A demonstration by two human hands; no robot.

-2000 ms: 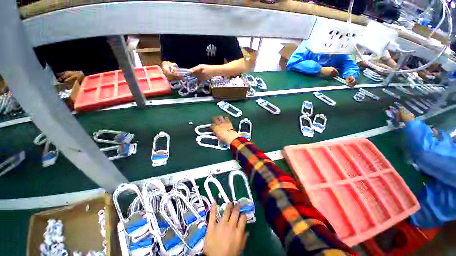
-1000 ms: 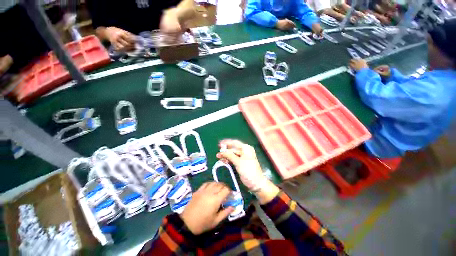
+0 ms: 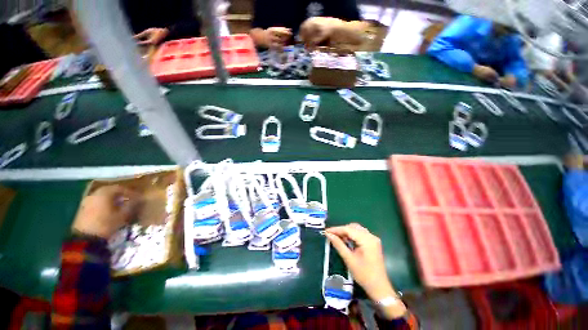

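A looped unit (image 3: 338, 290) with a blue-and-white end lies at the bench's front edge. My right hand (image 3: 361, 254) holds the top of its loop between thumb and fingertips; whether a small part is also there cannot be told. My left hand (image 3: 106, 209) is blurred and reaches into the open brown cardboard box (image 3: 178, 225) at the left, over the heap of small white fittings (image 3: 143, 248). Its fingertips are unclear. A pile of looped units (image 3: 237, 222) overlaps just right of the box.
A salmon-red compartment tray (image 3: 477, 211) lies at the right. A pale rail (image 3: 361, 165) borders the green conveyor belt (image 3: 245, 149), which carries scattered loops. A grey post (image 3: 138, 80) crosses the left. Coworkers' hands and blue sleeves show across the belt and at the right edge.
My left hand has left the looped unit and moved left into the box. My right hand remains at the loop's top. The view has turned left.
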